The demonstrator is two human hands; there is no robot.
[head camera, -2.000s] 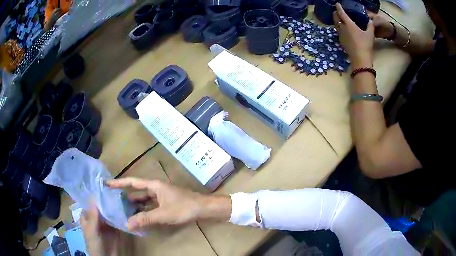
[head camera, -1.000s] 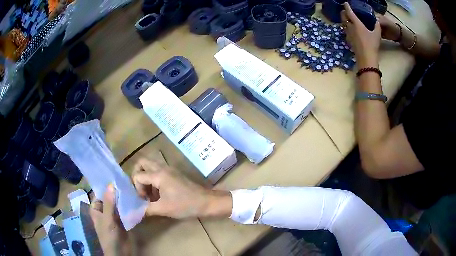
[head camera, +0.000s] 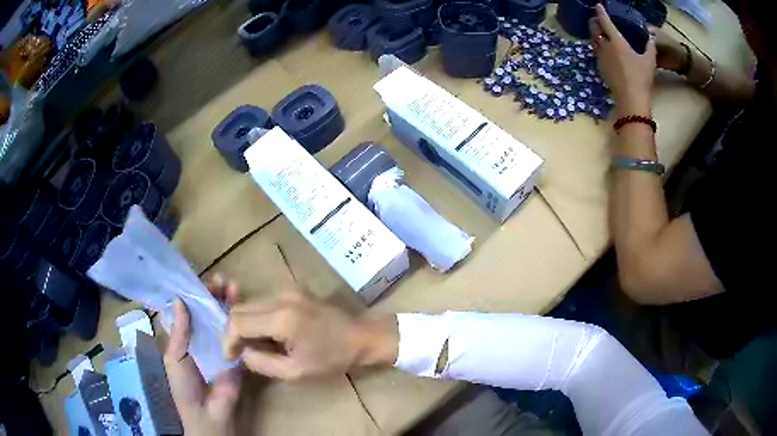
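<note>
A frosted plastic bag (head camera: 145,266), limp and milky, is tilted up at the lower left. My left hand (head camera: 198,379) comes up from the bottom edge and holds its lower part between thumb and fingers. My right hand (head camera: 294,336), with a white sleeve, pinches the bag's lower right side. Whether anything is inside the bag cannot be told. A dark grey part (head camera: 362,168) with a white-wrapped length (head camera: 419,223) lies between two white printed cartons, one nearer (head camera: 328,215) and one farther right (head camera: 460,140).
Light blue cartons with raised flaps (head camera: 123,387) stand at the lower left. Two dark fan bases (head camera: 307,117) sit behind the nearer carton. More dark bases crowd the left (head camera: 136,196) and back (head camera: 469,38). Small glittery parts (head camera: 549,72) lie near a neighbouring worker's arm (head camera: 635,170).
The bag has turned and spread from a crumpled shape, then narrowed toward my hands. My right hand has moved from open fingers beside it to a pinch on it. The whole view has shifted slightly.
</note>
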